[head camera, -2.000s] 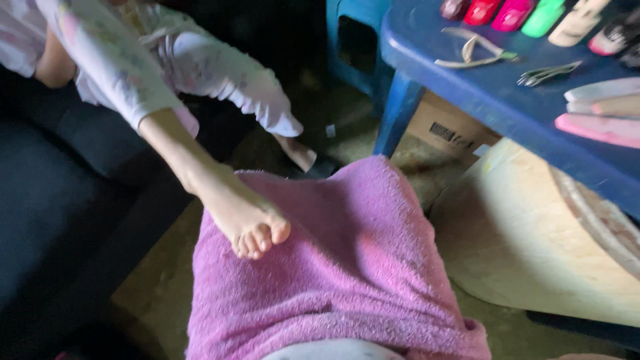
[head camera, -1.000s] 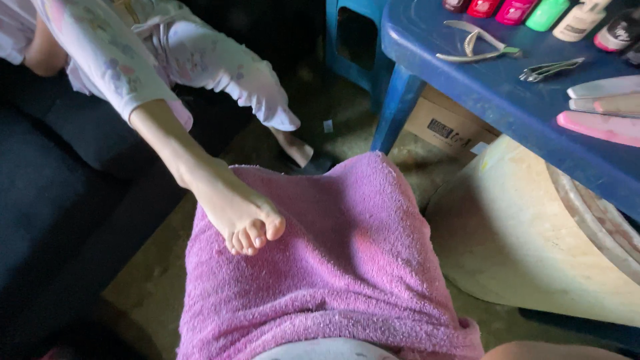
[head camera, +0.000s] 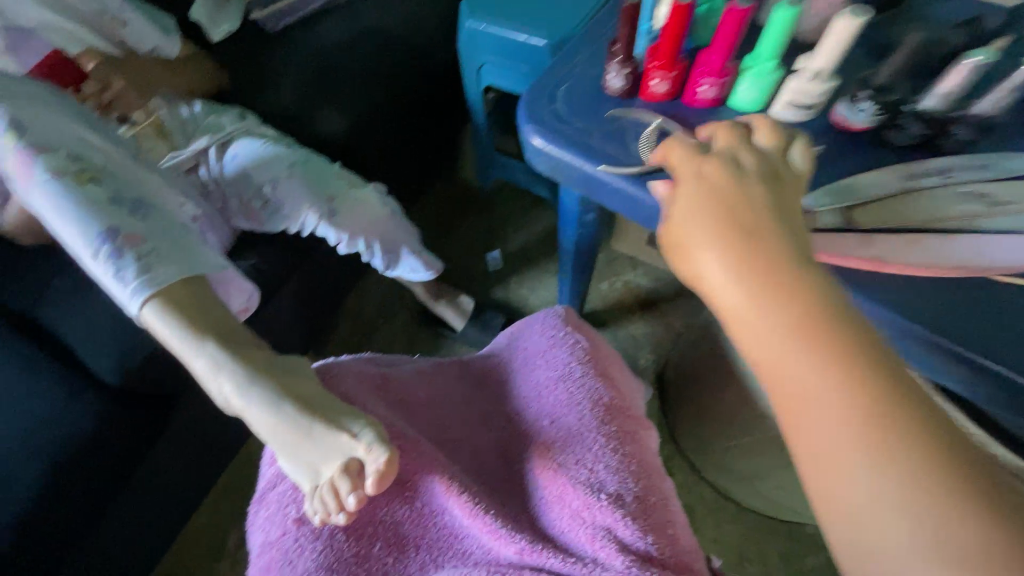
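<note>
My right hand (head camera: 732, 192) reaches over the blue plastic table (head camera: 552, 132), its fingers at the metal cuticle nippers (head camera: 632, 168). The curved nipper handles show left of my fingers; the rest is hidden under the hand, so a firm grip cannot be told. Another person's bare foot (head camera: 328, 448) rests on the pink towel (head camera: 480, 464) spread across my lap. Just right of my hand lie several nail files (head camera: 928, 188). Behind it stand several nail polish bottles (head camera: 756, 76) in a row. My left hand is out of view.
A blue plastic stool (head camera: 512, 48) stands beyond the table. At the left, the other person sits on a dark sofa (head camera: 72, 416), their second foot (head camera: 444, 304) near the floor. A round pale container (head camera: 728, 424) is under the table, below my forearm.
My right hand and forearm have come in from the right over the table and now cover part of the nippers. The foot stays on the towel. The view has shifted closer to the table.
</note>
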